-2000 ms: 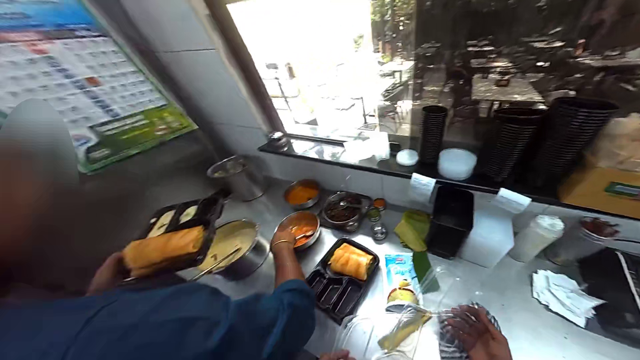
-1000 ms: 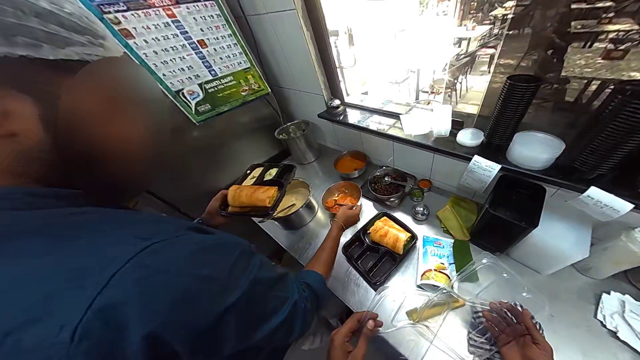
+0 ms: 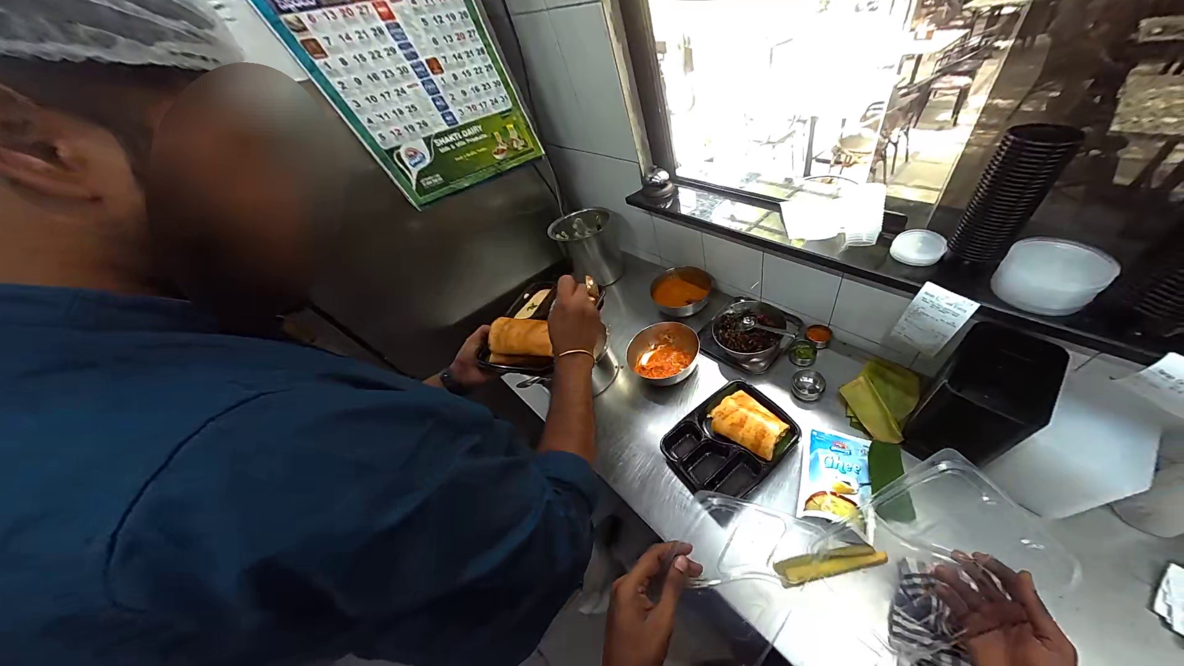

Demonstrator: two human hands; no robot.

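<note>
My left hand (image 3: 650,601), at the bottom centre, pinches the edge of a clear plastic lid (image 3: 754,536). At the lower right, my right hand (image 3: 1004,606) is under another clear plastic lid (image 3: 971,518), palm up, fingers spread against it. Between and beneath the lids show a folded piece of banana leaf (image 3: 831,563) and a checked cloth (image 3: 925,610). Beyond my hands a black compartment tray (image 3: 694,476) holds a rolled dosa (image 3: 747,425); its small compartments hold nothing. Beside it lies a ghee packet (image 3: 835,476).
A co-worker in a blue shirt (image 3: 277,481) fills the left, holding a second tray with a dosa (image 3: 520,339). Steel bowls of orange chutney (image 3: 681,291) and red chutney (image 3: 662,354) stand near the wall, with a dark-filled pan (image 3: 747,331) and a black bin (image 3: 985,393).
The co-worker's hand has moved from the red chutney bowl to the tray they hold. My left hand has come into fuller view at the lid's edge. The view has shifted.
</note>
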